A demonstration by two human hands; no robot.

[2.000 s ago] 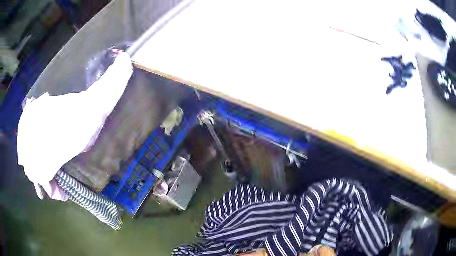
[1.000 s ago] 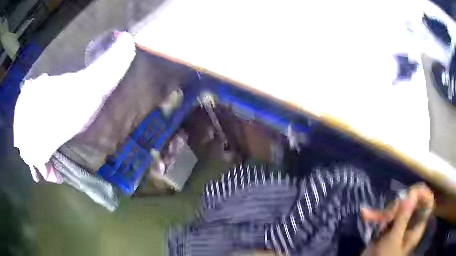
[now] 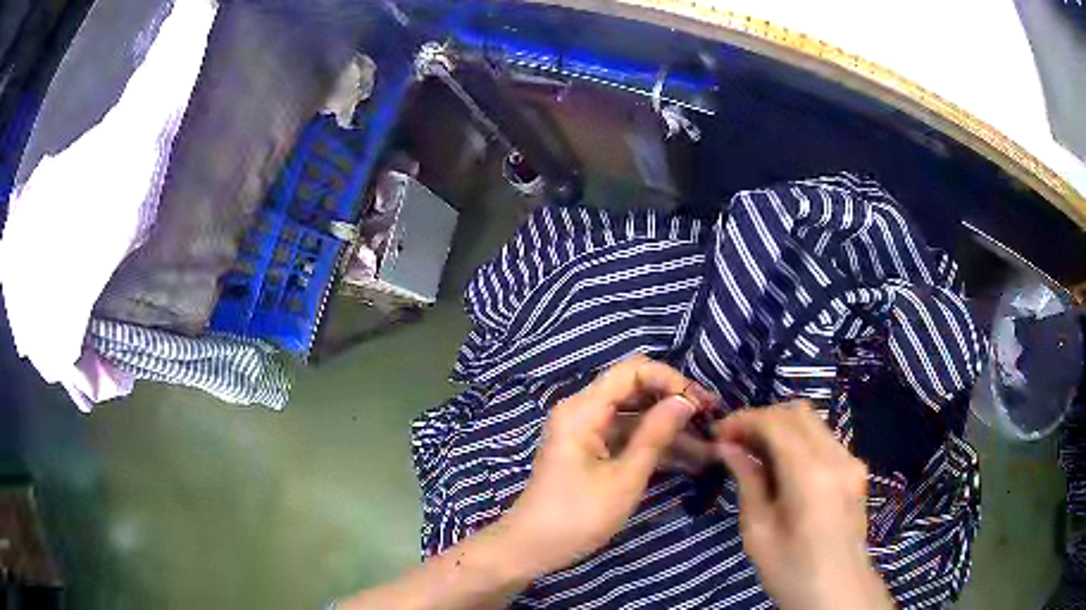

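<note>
A navy-and-white striped garment (image 3: 595, 292) is heaped over the lap, below the table edge. My left hand (image 3: 601, 459) comes in from the bottom and pinches a small dark piece (image 3: 705, 491) over the garment. My right hand (image 3: 798, 489) is beside it on the right, its fingertips closed on the same piece. The fingertips of both hands nearly meet. Whether the piece is joined to the garment is hidden by the fingers. No needle or thread can be made out.
A white table (image 3: 905, 54) with a yellow marked strip (image 3: 762, 24) along its edge is at the top. A blue crate (image 3: 280, 256), grey cloth (image 3: 220, 155), white-pink cloth (image 3: 89, 215) and a small box (image 3: 411, 238) are at left. A clear bin (image 3: 1036, 358) is at right.
The view has tilted down, showing more of the garment and less of the tabletop. My right hand has moved from the table edge to my left hand, and both are now over the garment.
</note>
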